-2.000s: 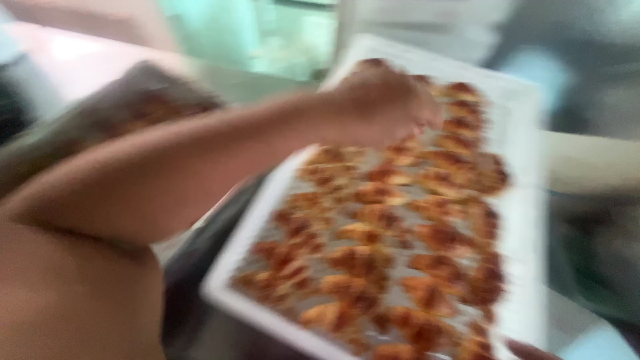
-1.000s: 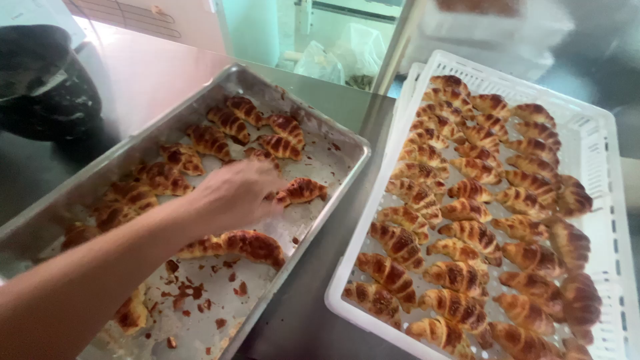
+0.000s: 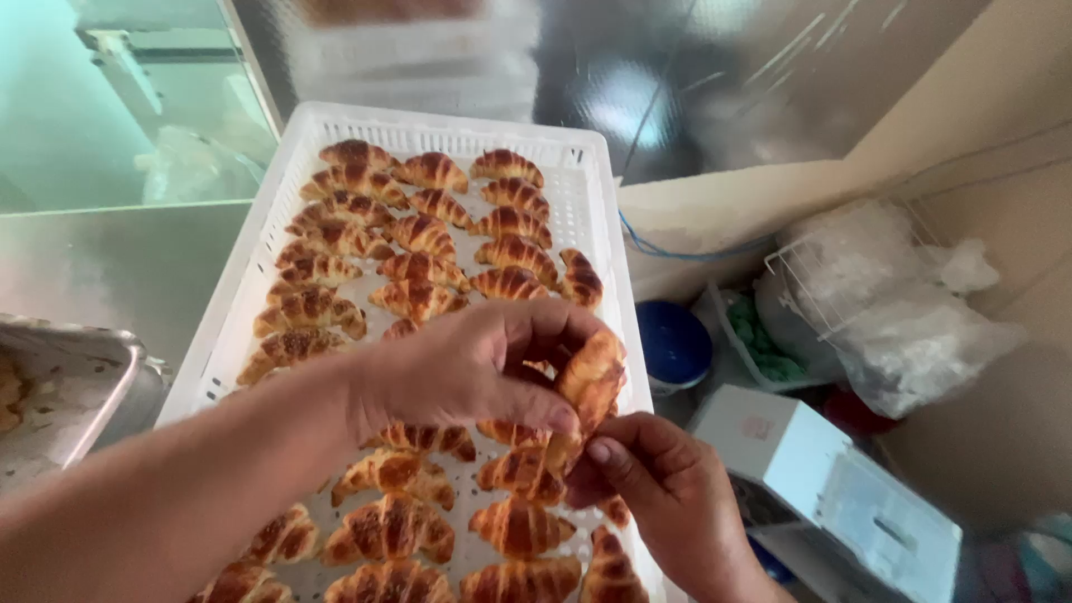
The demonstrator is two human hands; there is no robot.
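My left hand (image 3: pixel 469 368) grips one baked croissant (image 3: pixel 593 381) between thumb and fingers, above the right half of a white plastic crate (image 3: pixel 226 314). The fingertips of my right hand (image 3: pixel 670 477) pinch the lower end of the same croissant. Rows of browned croissants (image 3: pixel 389 523) lie in the crate below both hands, some hidden by my left forearm. At the left edge, a corner of a metal baking tray (image 3: pixel 109 402) shows, with crumbs in it.
The crate stands on a metal worktop (image 3: pixel 92 268). Right of it, lower down, are a blue-lidded bucket (image 3: pixel 672 343), a bin with green contents (image 3: pixel 758 339), clear plastic bags (image 3: pixel 913 310) and a white box (image 3: pixel 837 486). A blue cable (image 3: pixel 695 251) runs along the wall.
My left hand has moved from over the metal tray to over the crate and now holds a croissant. My right hand has come into view on that croissant. The view has swung to the right.
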